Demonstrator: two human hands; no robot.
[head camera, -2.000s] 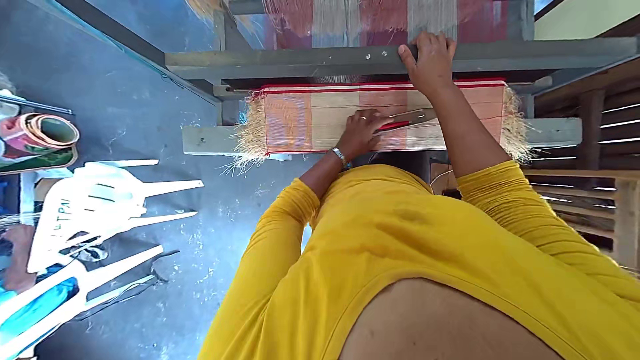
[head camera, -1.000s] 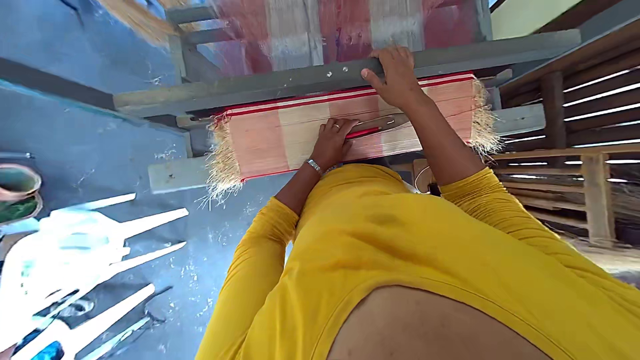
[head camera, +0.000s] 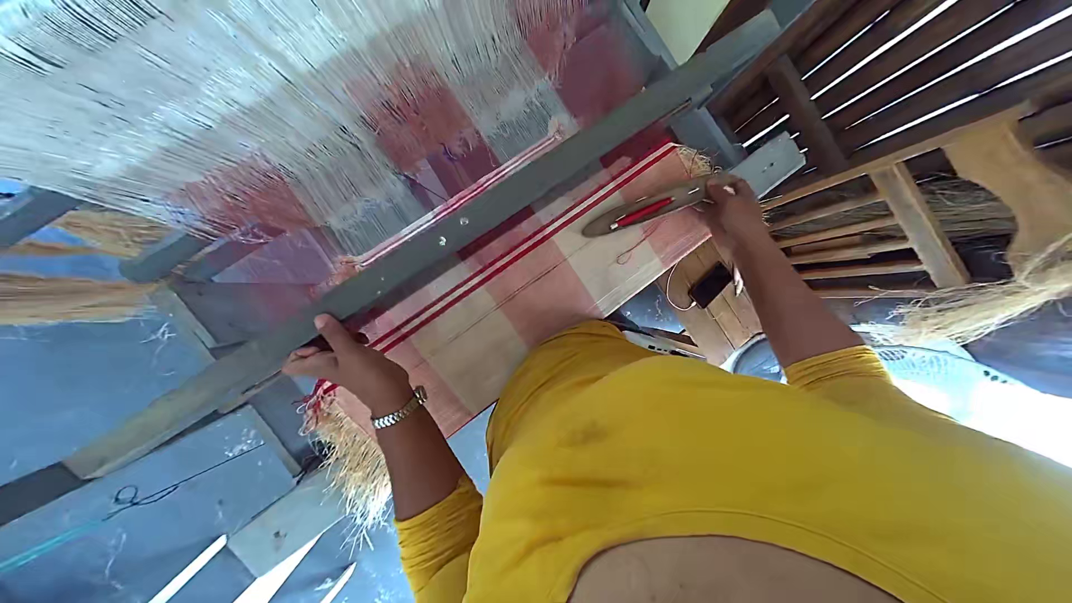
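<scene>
My right hand (head camera: 733, 209) holds one end of a wooden boat shuttle (head camera: 645, 213) with a red bobbin in it, above the right part of the woven cloth (head camera: 536, 285). The cloth is pink and cream with red stripes and runs over the loom's front in front of my waist. My left hand (head camera: 356, 368), with a metal band at its wrist, is at the cloth's left edge, its thumb against the grey wooden beam (head camera: 444, 234). Its fingers are curled, and whether they grip the beam is unclear. Beyond the beam stretch pale and red warp threads (head camera: 335, 117).
Loose fibre fringe (head camera: 352, 452) hangs from the cloth's left edge. A slatted wooden rack (head camera: 913, 218) stands at the right, with fibre bundles (head camera: 997, 285) by it. A small black object (head camera: 710, 285) lies on a wooden surface below the cloth's right end.
My left hand has moved from the shuttle to the cloth's left edge. My right hand has left the beam and now holds the shuttle at the right. The view has turned and shifted.
</scene>
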